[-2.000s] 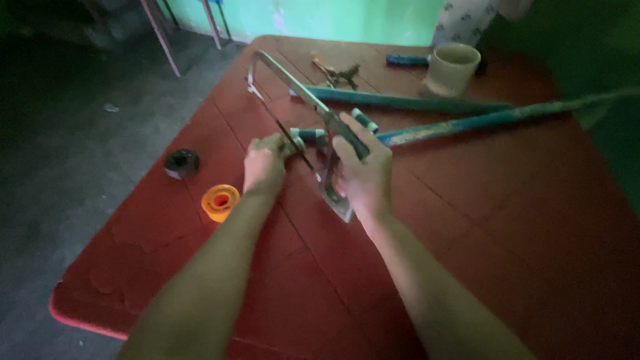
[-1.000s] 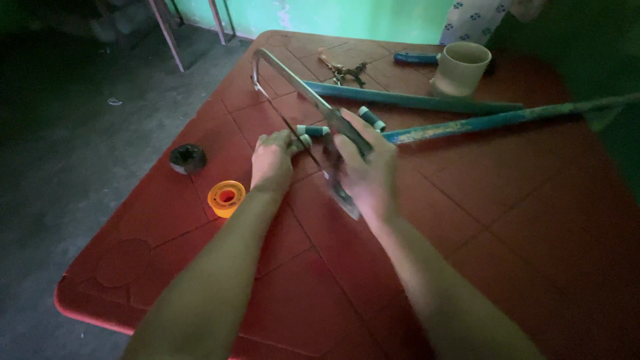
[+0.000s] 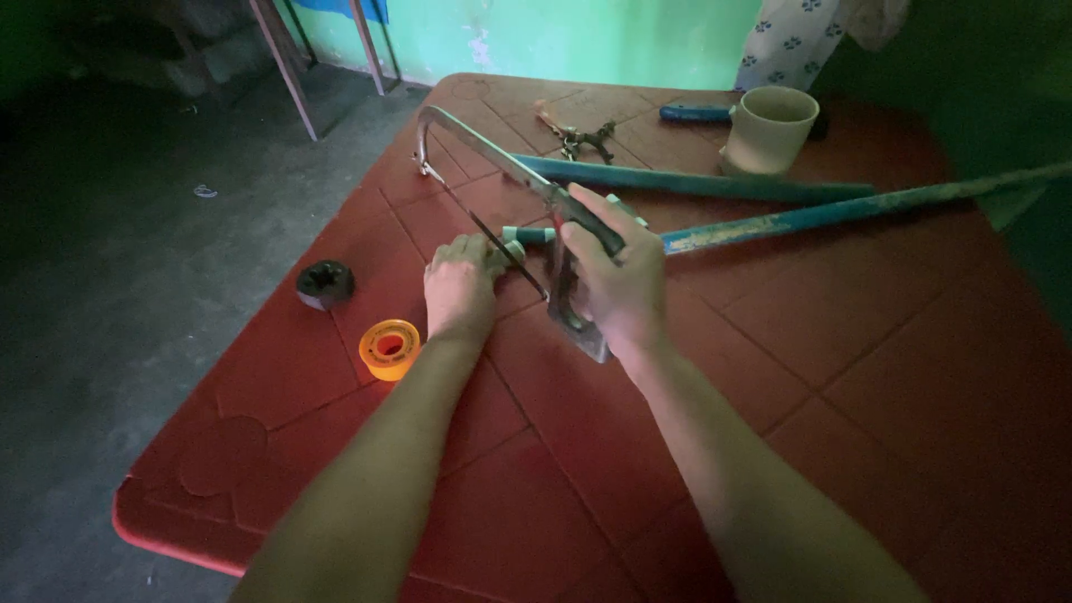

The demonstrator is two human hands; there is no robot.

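My right hand grips the handle of a hacksaw, whose frame points up and to the left over the red table. My left hand presses a short pale pipe piece against the tabletop, and the saw blade crosses this piece beside my fingers. Just behind the blade lies a short blue-green pipe piece; another piece shows partly behind my right hand. An orange tape spool stands by my left wrist, with a black ring-shaped die farther left.
Two long blue pipes lie across the red table, one running past its right edge. Behind them are a small metal tap-like fitting, a blue-handled tool and a pale mug. Table legs stand beyond.
The hacksaw stays in my right hand and has shifted slightly along its length. My left hand keeps its place on the pipe piece.
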